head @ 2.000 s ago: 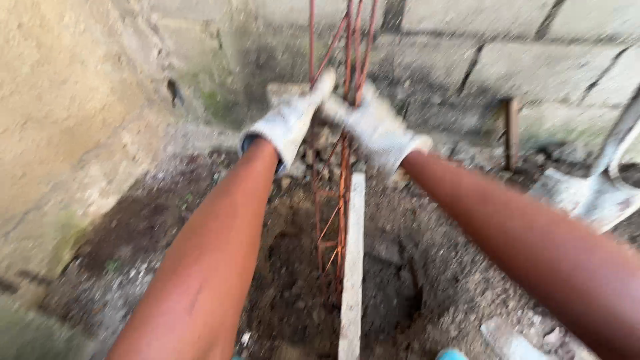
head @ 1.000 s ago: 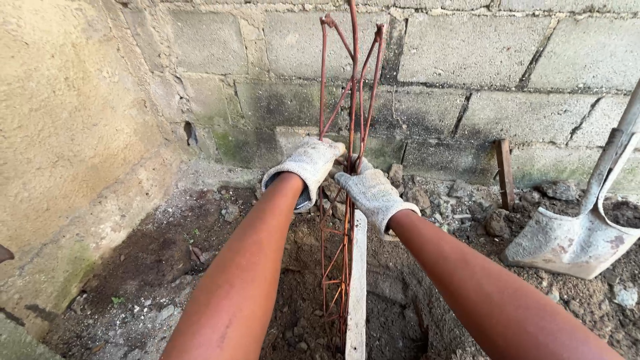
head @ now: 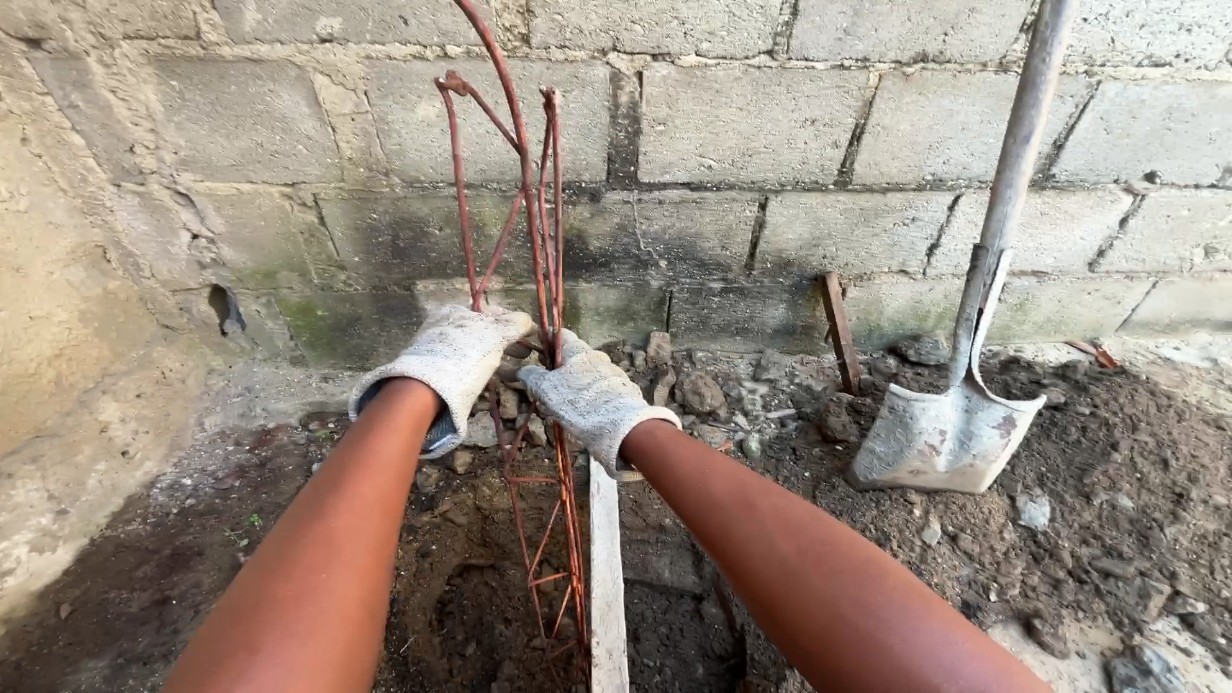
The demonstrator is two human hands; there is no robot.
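A rusty steel rebar cage (head: 529,192) stands upright in front of me, its lower end down in a dug hole in the soil. My left hand (head: 457,361), in a whitish knit work glove, is closed around the cage's left bar. My right hand (head: 592,390), gloved alike, grips the right-hand bars at about the same height. A pale wooden strip (head: 606,587) extends downward just right of the cage, its upper end hidden behind my right glove. The bottom of the cage is hard to make out.
Behind the cage runs a concrete block wall (head: 751,125), meeting a rough plastered wall (head: 67,366) at left. A shovel (head: 948,433) leans at right, blade on loose soil. A short rusty stake (head: 840,332) stands against the blocks. Stones (head: 701,394) and rubble lie along the wall's base.
Both hands were higher on the bars and blurred two seconds ago; they now hold the cage more steadily. The view has shifted, showing more of the shovel.
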